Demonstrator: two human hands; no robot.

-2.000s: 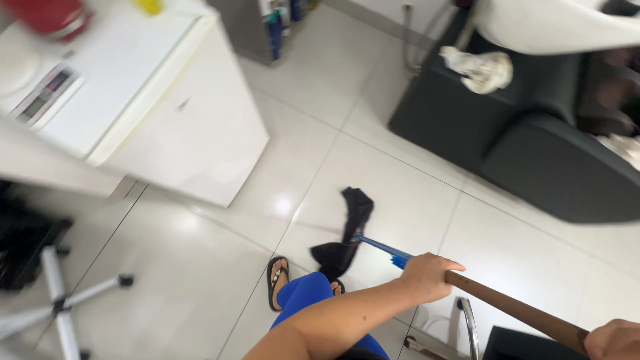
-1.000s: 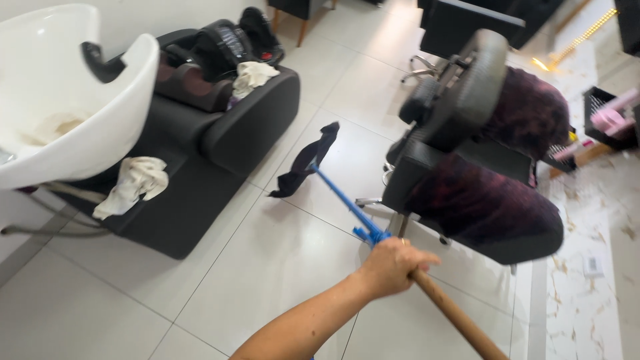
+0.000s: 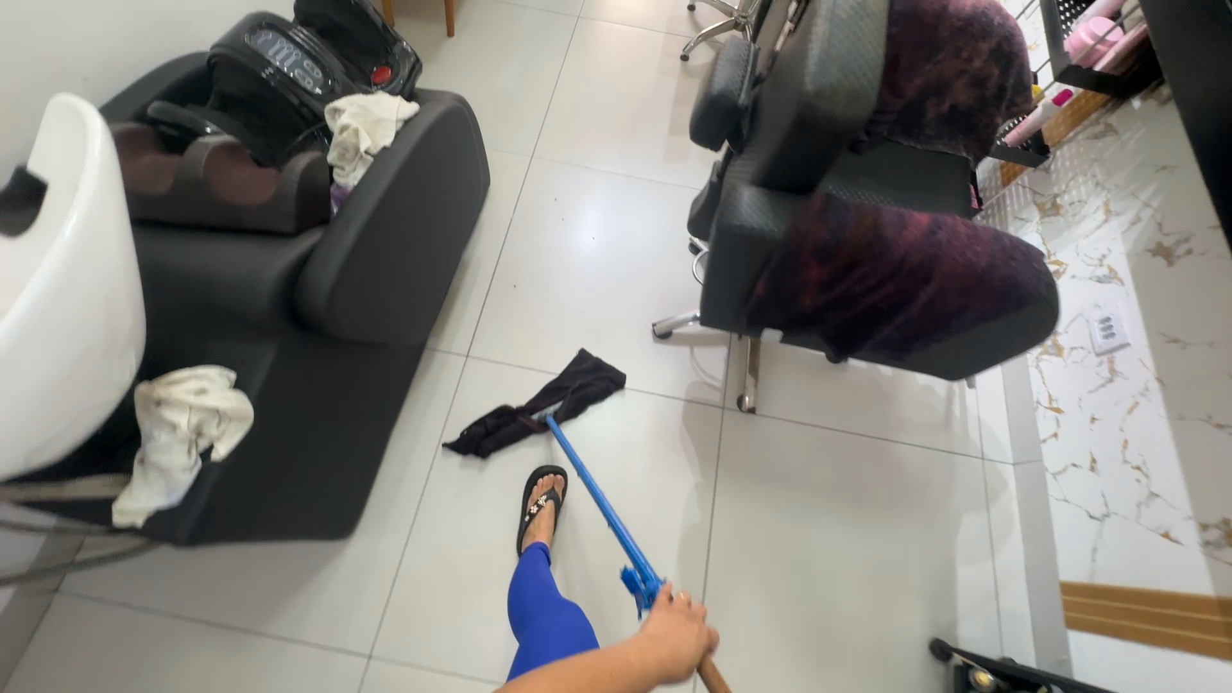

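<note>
My left hand (image 3: pixel 679 635) is closed around the pole (image 3: pixel 602 500) of a floor mop or squeegee, near where its blue section meets the brown wooden part. Blue material is bunched on the pole just beyond my fingers. At the far end, a black cloth (image 3: pixel 577 390) is draped over the head and lies on the pale floor tiles. The head itself is mostly hidden by the cloth. My foot in a black flip-flop (image 3: pixel 544 505) stands just short of the cloth, left of the pole. My right hand is out of view.
On the left is a black shampoo chair (image 3: pixel 404 221) with a white basin (image 3: pixel 67 289) and whitish cloths (image 3: pixel 188 433). A black salon chair (image 3: pixel 789 221) with dark towels stands at right, beside a marbled wall (image 3: pixel 1107 433). A black wheeled item (image 3: pixel 1001 669) is at bottom right.
The view has swung from the white cabinet to the aisle between the chairs. My left hand stays on the pole. My right hand, at the right edge two seconds ago, is out of view.
</note>
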